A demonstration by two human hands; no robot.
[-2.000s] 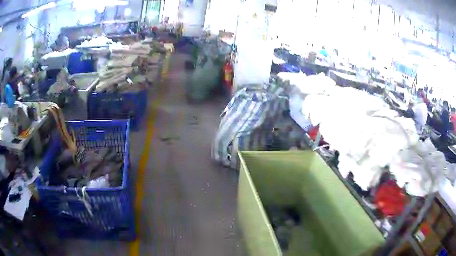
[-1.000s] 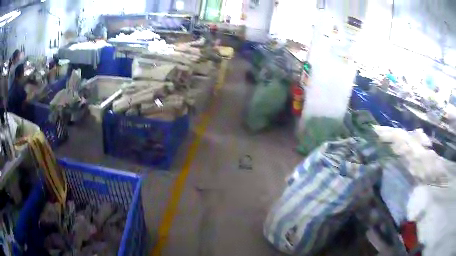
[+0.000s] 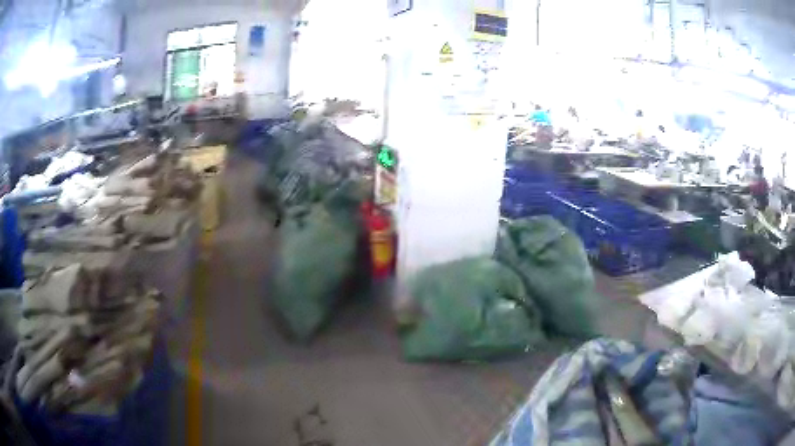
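Note:
Neither of my hands is in the picture. Nearest in front of me at the lower right is a large blue-and-white striped sack (image 3: pixel 558 396), cut off by the lower edge, with a pale strip or tube-like item at its open top. At the lower left, khaki garment pieces (image 3: pixel 83 340) lie heaped in a blue crate (image 3: pixel 96 427), which is partly cut off. The view is blurred, so the single pieces are hard to tell apart.
Green sacks (image 3: pixel 471 309) lean at the foot of a white pillar (image 3: pixel 449 148), beside a red fire extinguisher (image 3: pixel 380 244). More filled sacks (image 3: pixel 315 266) stand left of it. A yellow line (image 3: pixel 197 348) runs along the floor. White cloth (image 3: pixel 728 305) lies at right; blue crates (image 3: pixel 610 226) stand behind.
The view has moved forward along the aisle and turned to the right. The near blue crate and the light-green bin have left the picture. The pillar and green sacks look closer.

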